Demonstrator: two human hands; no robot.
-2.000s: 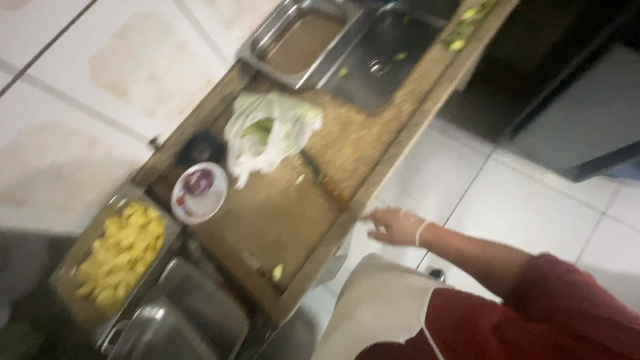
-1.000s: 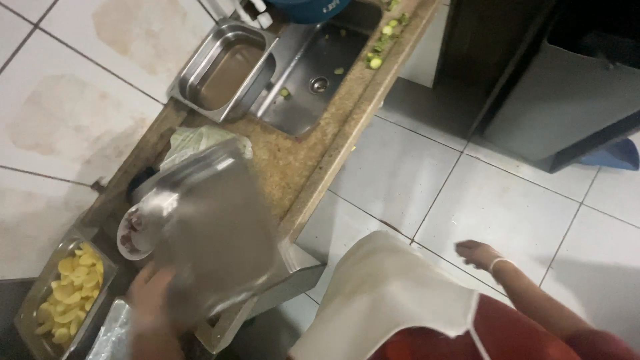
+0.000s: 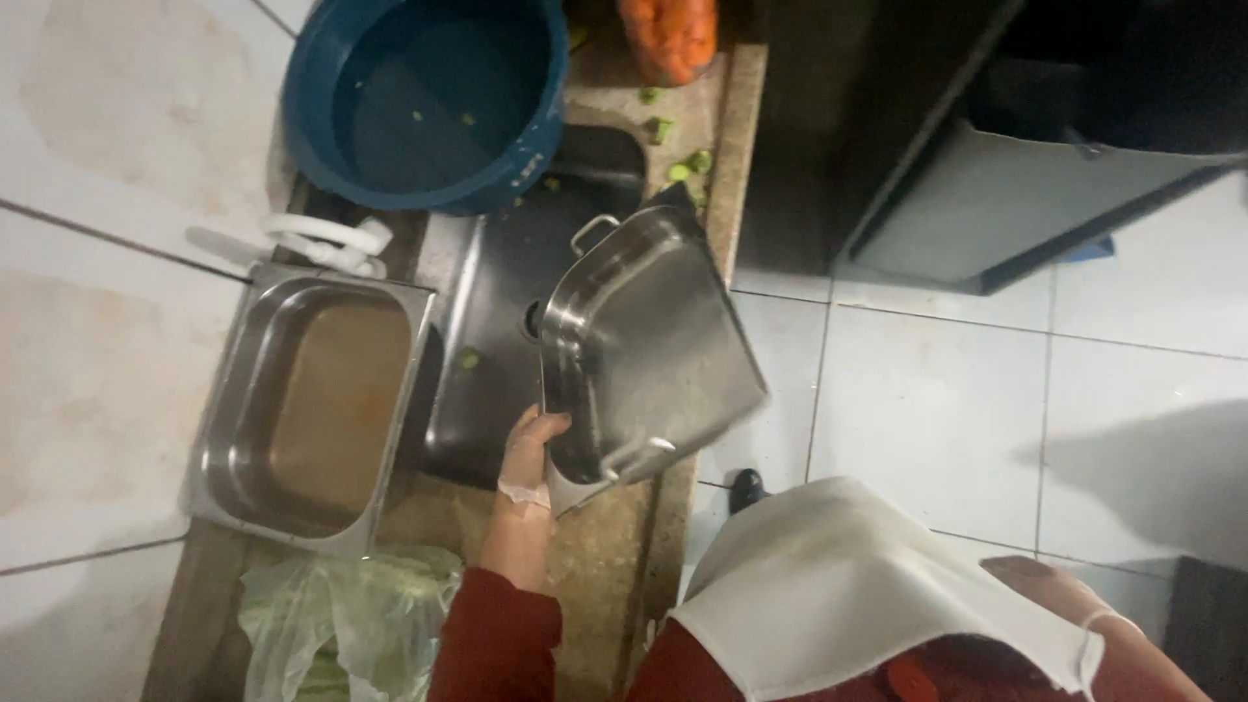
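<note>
My left hand (image 3: 531,444) grips the near edge of a stainless steel pan (image 3: 663,341) with wire handles, which is tilted above the sink (image 3: 487,370) and the counter's front edge. Its fingers are partly hidden behind the pan. Low on the right, beside the white apron (image 3: 848,585), my right hand (image 3: 1043,590) hangs away from the counter and touches no object that I can see; its fingers are partly hidden. A steel pan of cloudy brownish liquid (image 3: 341,409) stands left of the sink.
A large blue tub (image 3: 429,107) holding liquid overlaps the sink's far end. Green scraps (image 3: 680,173) and a bag of orange vegetables (image 3: 673,39) lie beyond. A white faucet (image 3: 336,244) is by the wall; bagged greens (image 3: 341,624) lie nearer. A dark-framed unit (image 3: 1014,205) stands right.
My left hand has carried the steel pan from beside the cut yellow food along the counter to the sink. The view has shifted toward the sink and blue tub.
</note>
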